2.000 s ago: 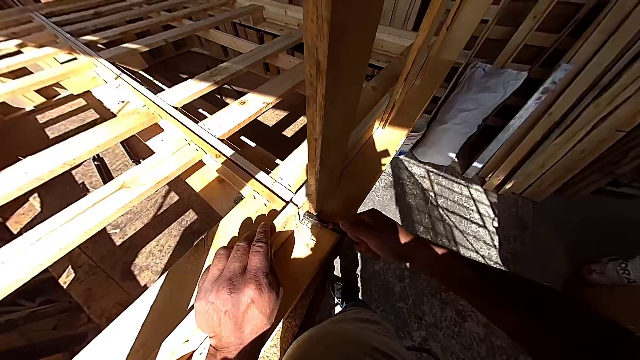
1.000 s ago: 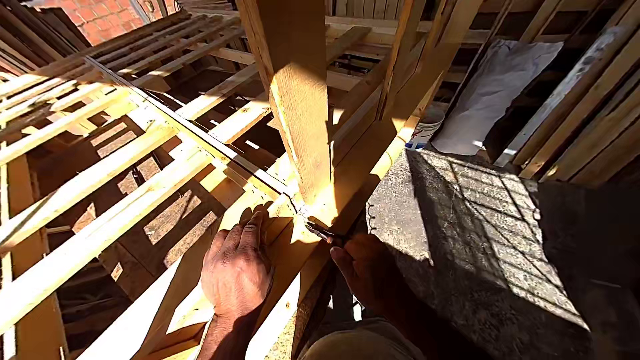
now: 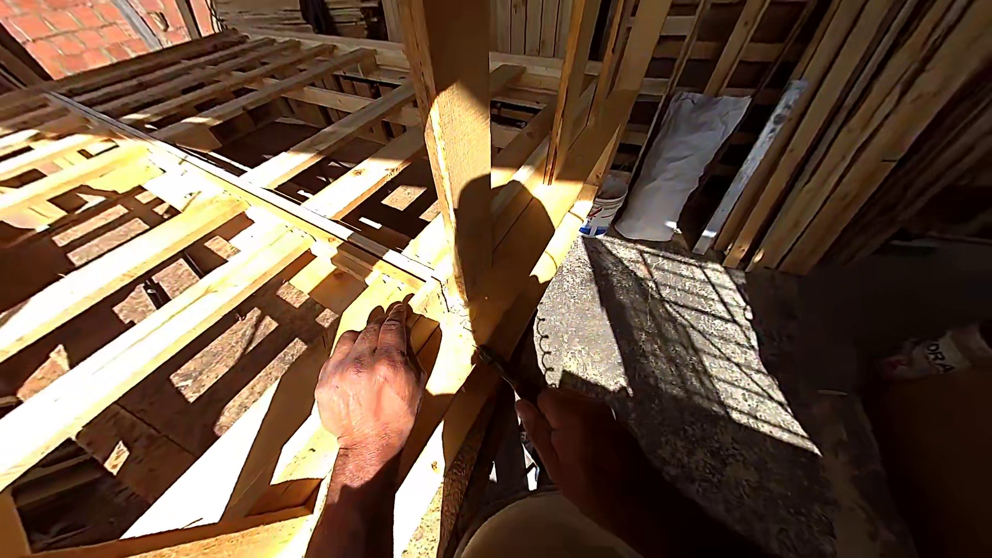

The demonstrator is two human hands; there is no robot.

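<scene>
My left hand (image 3: 372,387) rests palm down on a wooden beam (image 3: 387,291) of a slatted timber frame, its fingers pointing forward, with no tool seen in it. My right hand (image 3: 562,434), in deep shade, is closed around a dark, slim hand tool (image 3: 504,372). The tool's tip is at the joint near the foot of an upright wooden post (image 3: 461,186). Shadow hides the tool's exact kind. A long, thin strip (image 3: 232,186) runs along the frame and ends close to the post.
Wooden slats (image 3: 155,341) with gaps between them spread to the left. Long boards (image 3: 837,147) lean at the right beside a white sack (image 3: 682,163) and a bucket (image 3: 607,201). A coiled cord (image 3: 545,345) hangs over the concrete floor (image 3: 666,333). A brick wall (image 3: 85,31) stands at the far left.
My right hand has drawn back toward my body from the post's foot, with the tool still in it. My left hand stays on the beam. The view has shifted.
</scene>
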